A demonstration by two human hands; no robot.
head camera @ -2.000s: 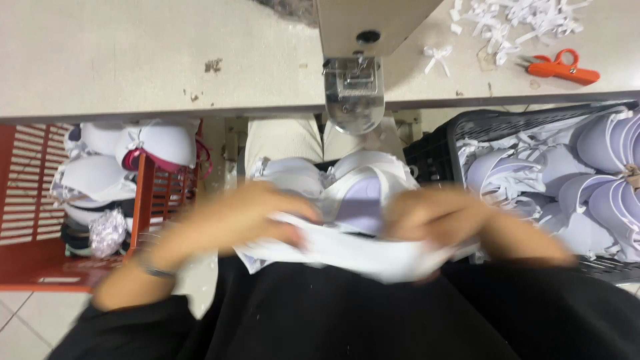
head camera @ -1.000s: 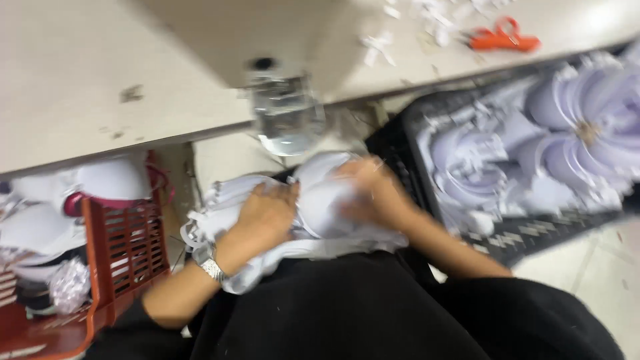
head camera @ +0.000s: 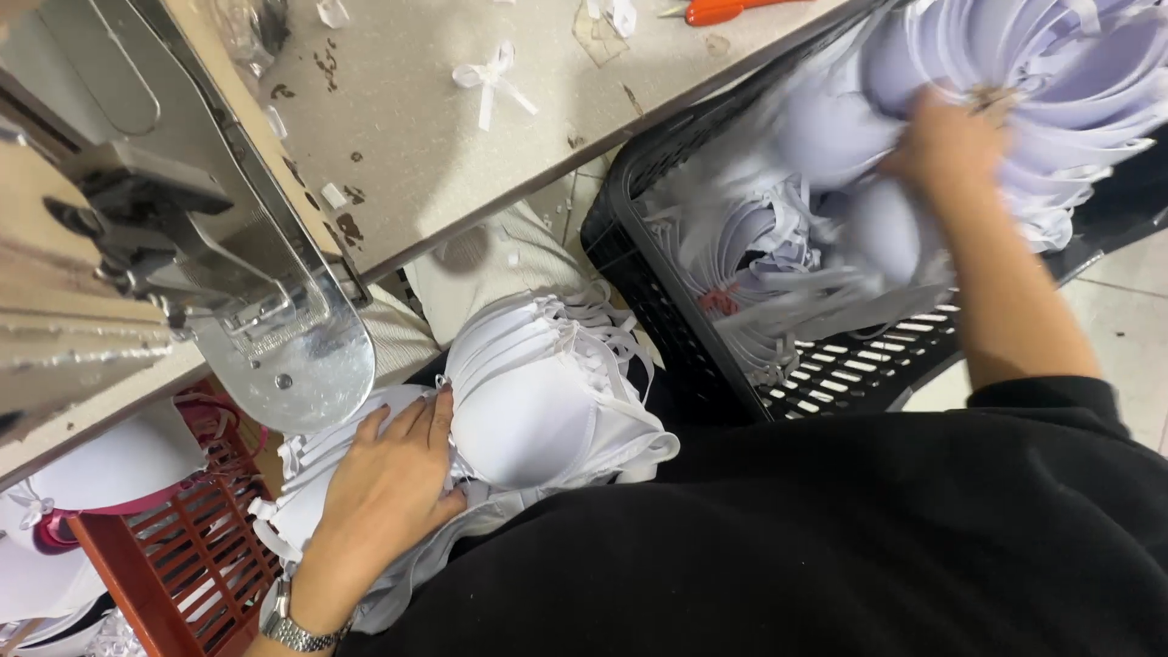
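A stack of white padded bras [head camera: 525, 420] lies across my lap, with cups nested in one another. My left hand [head camera: 397, 474], a metal watch on its wrist, rests flat on the stack between the two rows of cups. Out over the black plastic crate [head camera: 652, 301] at the right, my right hand [head camera: 954, 151] is blurred and touches a bundle of pale lilac bras [head camera: 1077, 109]; whether its fingers are closed on a cup cannot be told. A loose bra cup [head camera: 881, 228] shows just below that hand, also blurred.
A sewing machine's metal bed [head camera: 292, 365] juts over my lap at left. On the worktable [head camera: 411, 173] lie a white ribbon bow [head camera: 495, 80] and an orange-handled tool [head camera: 716, 9]. A red plastic crate [head camera: 187, 547] with more bras stands lower left.
My right hand has left the bras on my lap and moved right, over the black crate. My left hand stays on the lap stack. The view has swung right and closer.
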